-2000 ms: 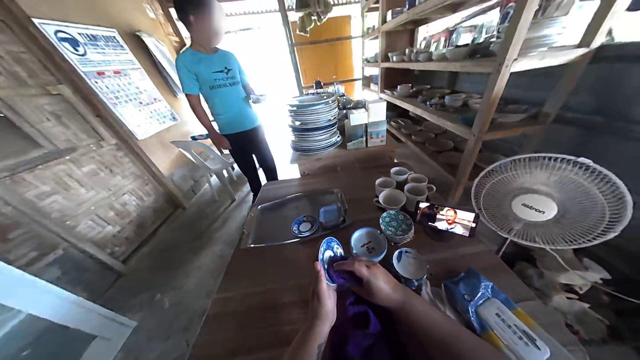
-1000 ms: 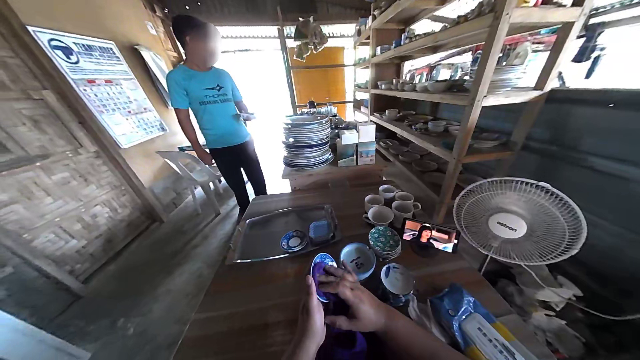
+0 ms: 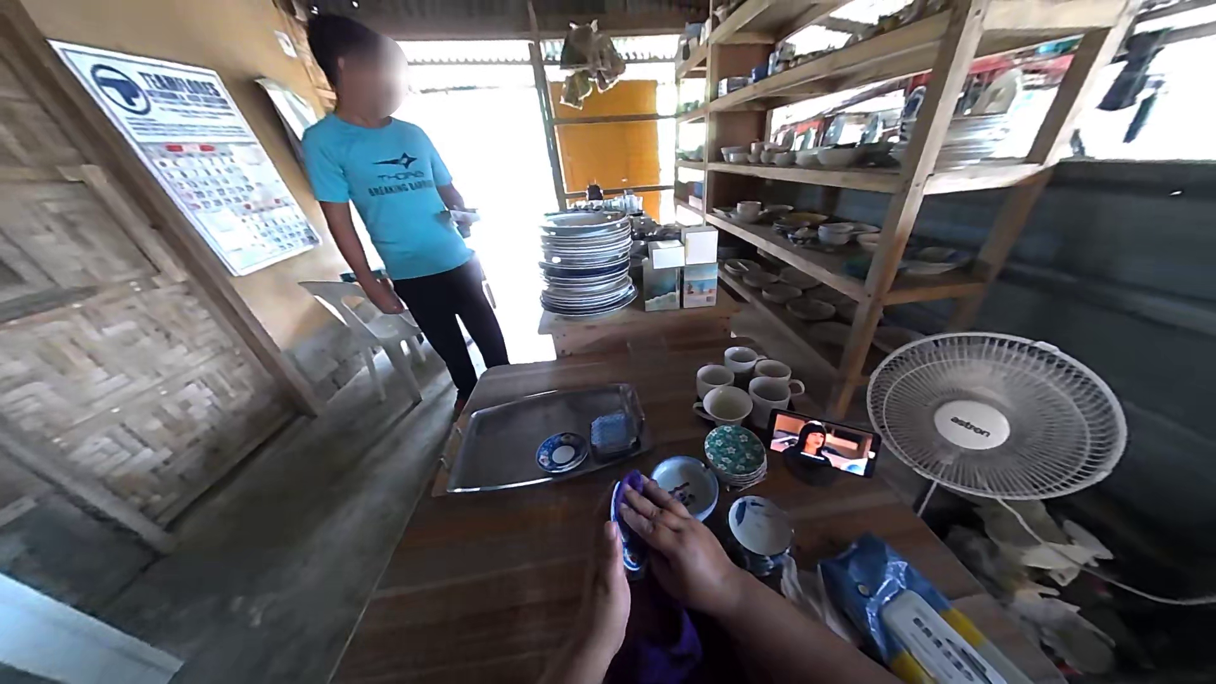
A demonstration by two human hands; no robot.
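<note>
My left hand [image 3: 608, 579] holds a small blue-and-white dish [image 3: 624, 543] on edge, tilted over the table. Against its face my right hand [image 3: 679, 541] presses a purple cloth [image 3: 655, 632], whose loose part hangs below between my forearms. Beyond my hands lies a metal tray [image 3: 503, 442] bearing a round blue-and-white saucer [image 3: 561, 453] and a blue rectangular dish [image 3: 613, 433]. Just right of my fingers sit a pale bowl [image 3: 686, 483], a stack of green patterned bowls [image 3: 734, 451] and another white-and-blue bowl [image 3: 761, 525].
Several white mugs [image 3: 728, 406] stand behind the bowls, beside a propped phone [image 3: 823, 444]. A packet of wipes [image 3: 902, 608] lies at right, near a fan [image 3: 996, 416]. Ahead are a tall plate stack [image 3: 587, 264], small boxes [image 3: 700, 271] and wooden shelves [image 3: 817, 176]. A person [image 3: 389, 199] stands at left.
The right hand and purple cloth have shifted over the dish's face, and the dish is now turned more edge-on. The standing person's head and arms have moved slightly.
</note>
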